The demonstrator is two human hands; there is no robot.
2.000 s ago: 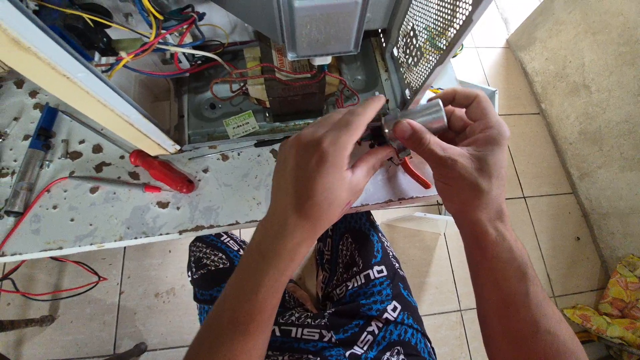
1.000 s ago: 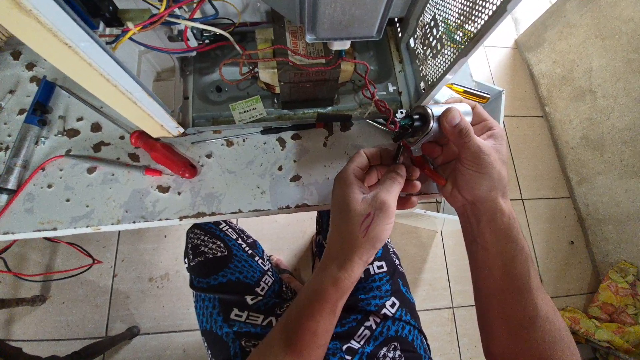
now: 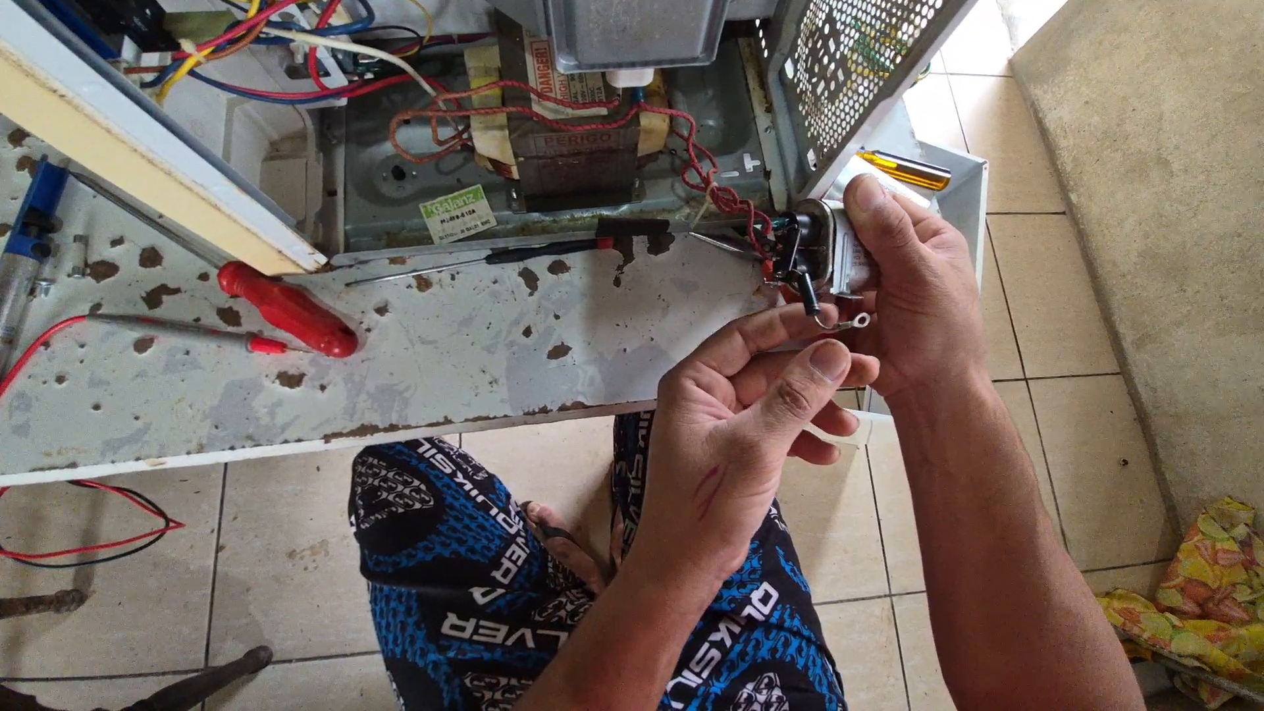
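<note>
My right hand (image 3: 918,286) grips a metal-cased capacitor (image 3: 844,242) near the front right corner of an opened microwave oven. Red twisted wires (image 3: 706,178) run from the oven to its terminals. A black-sleeved component, which looks like a diode, ends in a ring terminal (image 3: 861,321) and hangs from the terminal side. Just below it is my left hand (image 3: 760,395), thumb and fingers apart, fingertips beside the ring terminal; whether they touch it I cannot tell. The pliers' metal jaws (image 3: 726,245) lie left of the capacitor, their handles mostly hidden behind my hands.
On the worn metal bench (image 3: 464,365) lie a red-handled screwdriver (image 3: 286,306), a thin black-handled screwdriver (image 3: 548,251), a red-tipped test probe (image 3: 188,331) and a blue tool (image 3: 35,217). A transformer (image 3: 573,148) sits inside the oven. A yellow-handled screwdriver (image 3: 904,170) lies behind my right hand.
My left hand has moved down from the capacitor's terminal side, and its fingers have spread since one second ago. The ring terminal now shows. My right hand keeps hold of the capacitor.
</note>
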